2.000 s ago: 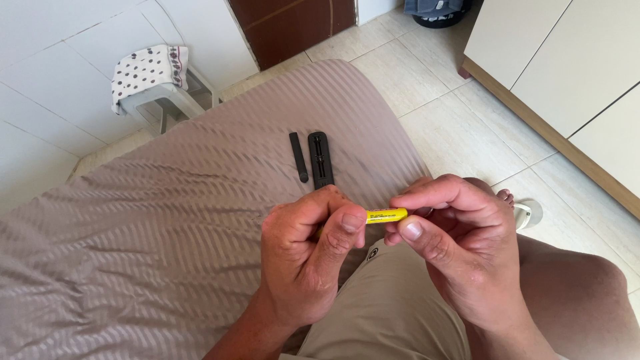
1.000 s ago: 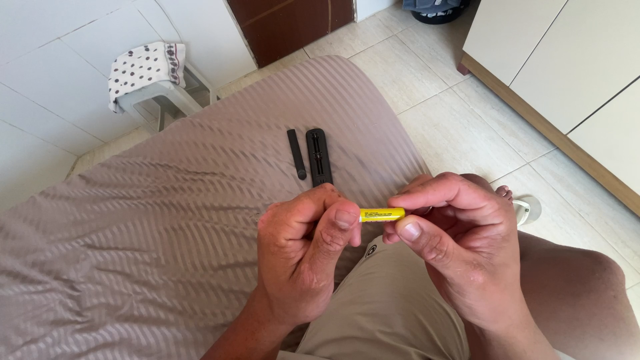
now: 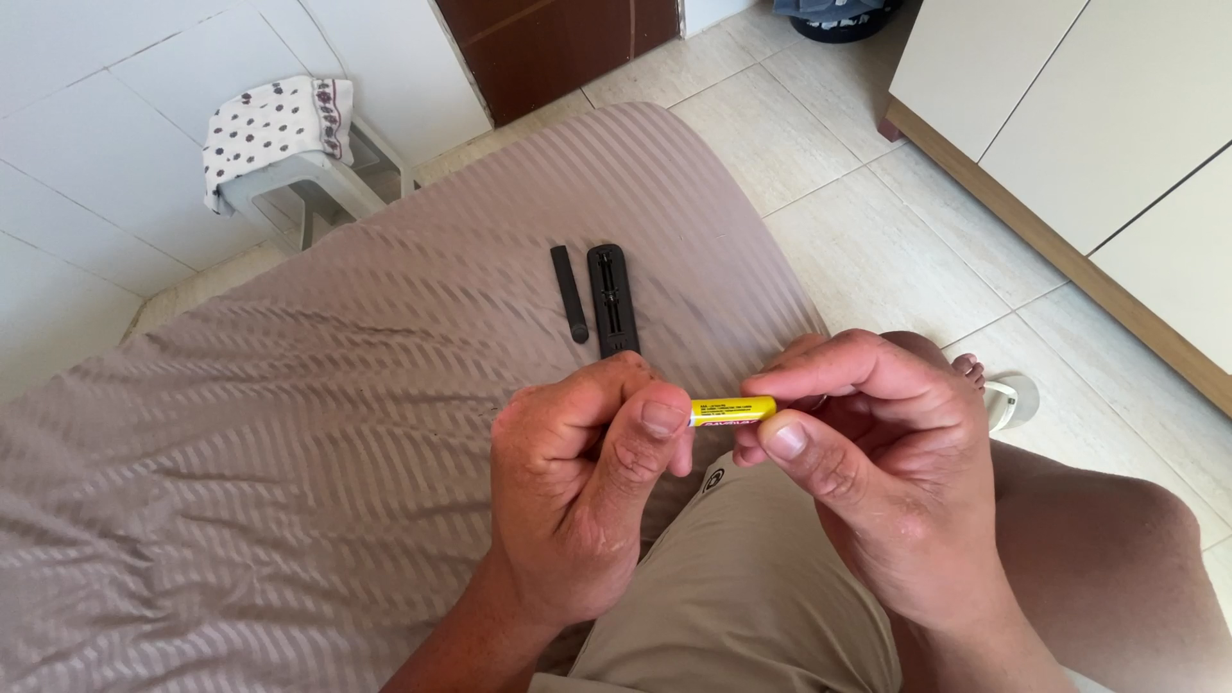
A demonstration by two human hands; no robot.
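Observation:
A yellow cylindrical battery with small print lies sideways between my hands. My left hand pinches its left end between thumb and fingers. At the right end, the thumb and index finger of my right hand grip it too. Beyond my left hand, a black remote control rests on the striped bed sheet, its long battery compartment uncovered and facing up; its near end is hidden behind that hand. Just left of it, apart, lies a narrow black battery cover.
The bed's striped sheet is wrinkled on the left. A plastic stool bearing a dotted cloth stands by the wall. Pale cabinets line the right, above floor tiles. A flip-flop is near a foot.
The battery has turned slightly between my fingers, so different print on its yellow side now shows. Both hands stay in about the same place; the remote control and cover have not moved.

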